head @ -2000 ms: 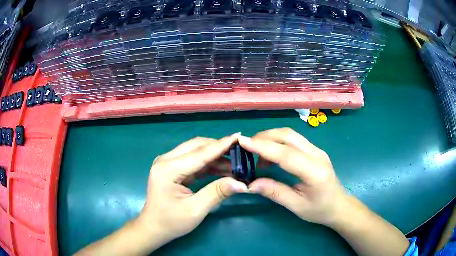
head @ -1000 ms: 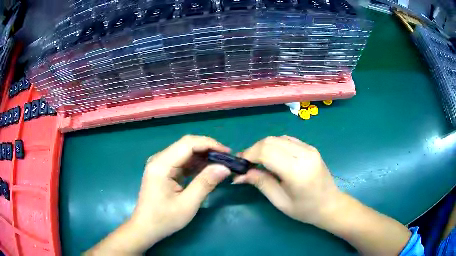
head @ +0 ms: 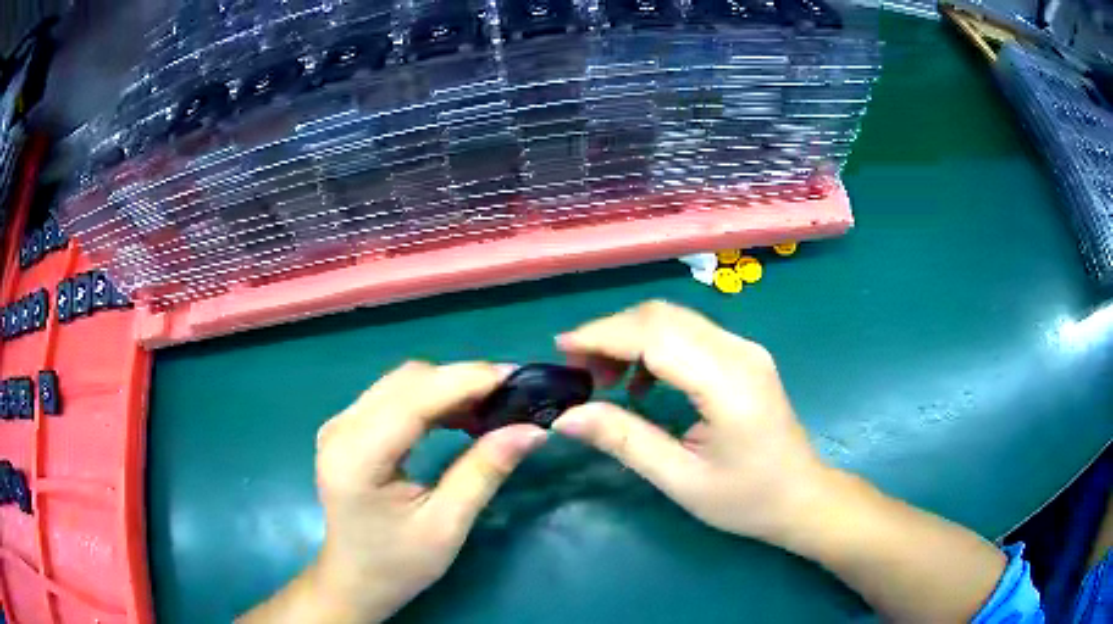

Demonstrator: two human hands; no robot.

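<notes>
A small black device unit [head: 537, 396] is held tilted over the green bench, with its rounded face partly turned up. My left hand [head: 409, 469] grips its left end between thumb and fingers. My right hand [head: 708, 421] is at its right end. The right thumb tip touches the unit's lower right edge, and the right index finger is raised a little off it. The unit is slightly blurred.
A tall stack of clear trays [head: 488, 159] with black parts stands behind my hands on a red support [head: 513, 254]. Yellow discs [head: 747, 269] and a white scrap [head: 701, 266] lie near its right end. A red tray [head: 92, 439] with black units is at left. Another tray stack [head: 1068, 146] is far right.
The unit has turned from edge-on to showing its rounded face and has shifted left. My right fingers have opened a little. The view has shifted, so the stack appears further left and more tilted.
</notes>
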